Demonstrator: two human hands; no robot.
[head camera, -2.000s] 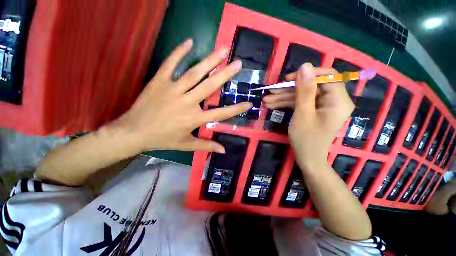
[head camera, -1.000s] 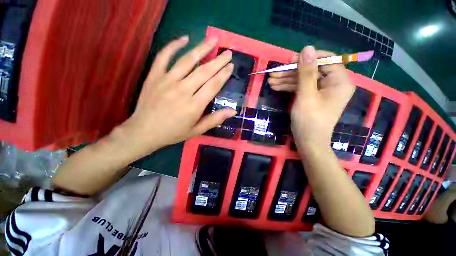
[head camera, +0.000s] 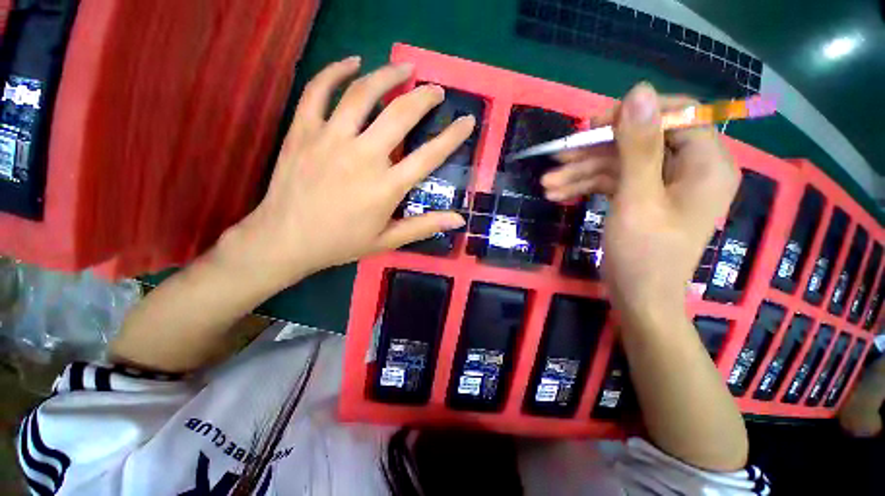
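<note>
Black phones lie back up in a red foam tray. My left hand is spread over the top-left phone, fingers apart, its thumb by the carrier sheet. The clear carrier sheet with black squares lies across the lower ends of the top-row phones. My right hand grips the tweezers, with an orange body and pink end. Their silver tip is over the second top-row phone. Whether the tip holds a black piece cannot be told.
Stacked red trays stand at the left, with a phone in the top one. A black gridded pad sheet lies beyond the tray on the green mat. A crumpled clear bag is at lower left. Another person's arm shows at the right edge.
The tweezers and my right hand have moved from the top-left phone to the second phone. The carrier sheet now lies further right, and my left hand has moved off its squares.
</note>
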